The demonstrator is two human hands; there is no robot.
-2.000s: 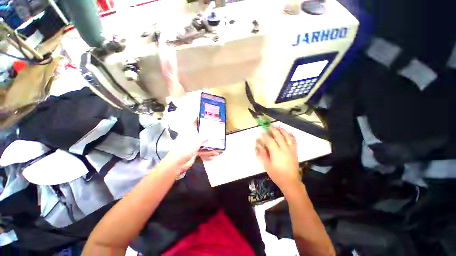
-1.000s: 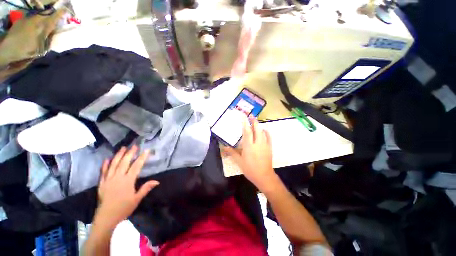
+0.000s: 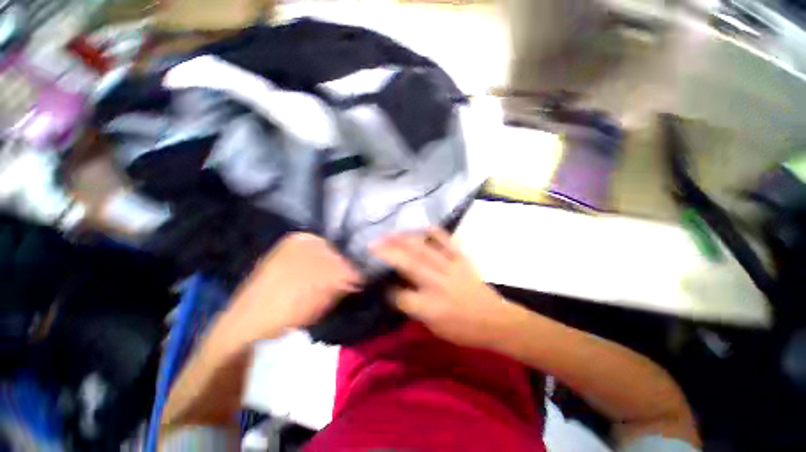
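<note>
The frame is blurred. The black garment (image 3: 398,110) with light grey inner areas lies bunched on the left part of the table and hangs over its front edge. A long white piece (image 3: 274,101) lies on it. My left hand (image 3: 305,274) is curled at the garment's near edge, with black cloth at its fingers. My right hand (image 3: 446,287) lies beside it, fingers on the grey and black cloth; whether they grip it is unclear. The phone (image 3: 588,168) lies on the machine bed, away from both hands.
The green-handled snips (image 3: 703,234) and a black strap (image 3: 707,199) lie at the right. The blurred machine head (image 3: 566,53) is at the upper right. A ruler edge (image 3: 517,192) runs along the bed. A blue edge, perhaps a crate (image 3: 177,340), is at lower left. Red cloth (image 3: 433,388) covers my lap.
The view has shifted left. My right hand has left the phone and moved to the garment beside my left hand. My left hand, flat and open before, is now curled. The garment is more bunched.
</note>
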